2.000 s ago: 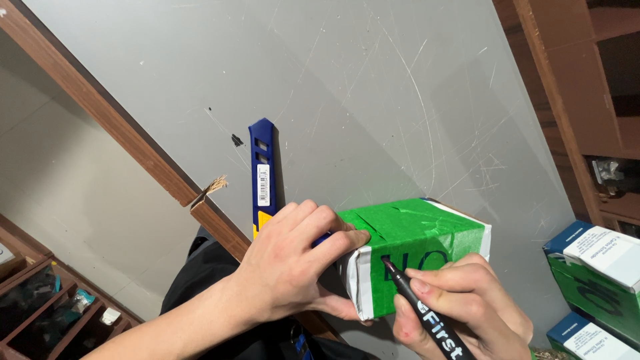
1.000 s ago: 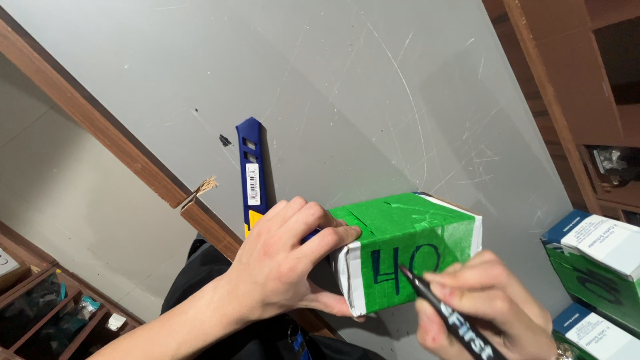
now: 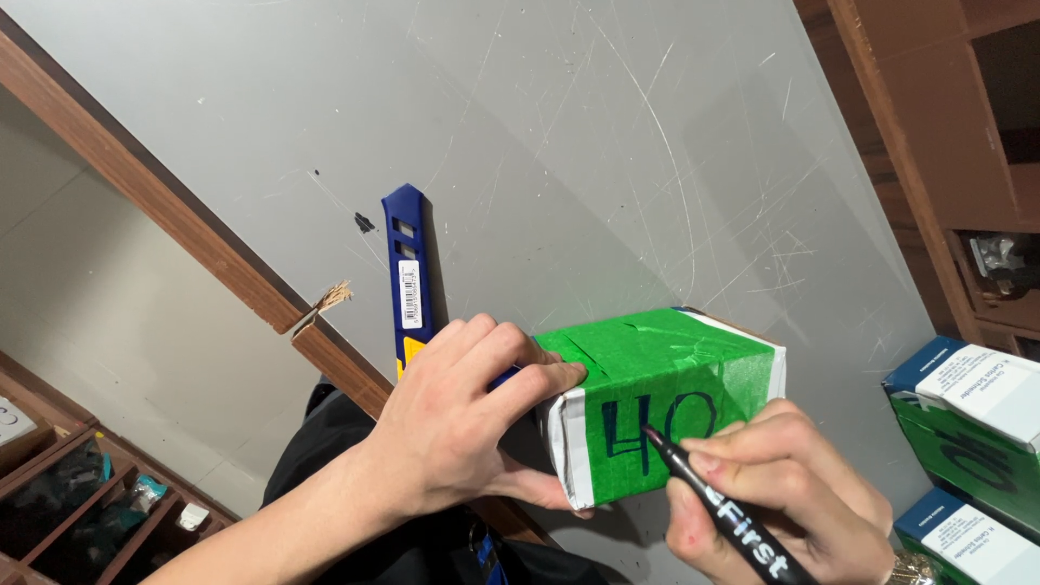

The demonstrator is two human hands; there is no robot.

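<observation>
My left hand (image 3: 479, 414) grips the left end of a small box wrapped in green tape (image 3: 650, 349), fingers on its top and thumb low at its end. White strips show at both ends of the box, and dark marker strokes forming "40" are on its near side. My right hand (image 3: 788, 496) holds a black marker pen (image 3: 723, 508), its tip at the strokes on the green tape. A blue and yellow utility knife (image 3: 409, 268) with a barcode sticker lies on the grey tabletop beyond my left hand, which hides part of it.
Two more boxes with green tape and white labels, an upper one (image 3: 959, 431) and a lower one (image 3: 975, 536), are at the right. The scratched grey tabletop (image 3: 569, 162) has a splintered wooden edge (image 3: 325, 305). Wooden compartments (image 3: 89, 520) with small bags sit lower left; brown shelving (image 3: 918, 97) stands right.
On the box's near side, the strokes beside my right hand, partly covered two seconds ago, now show as a full "40". My right hand still holds the marker; my left hand keeps its grip.
</observation>
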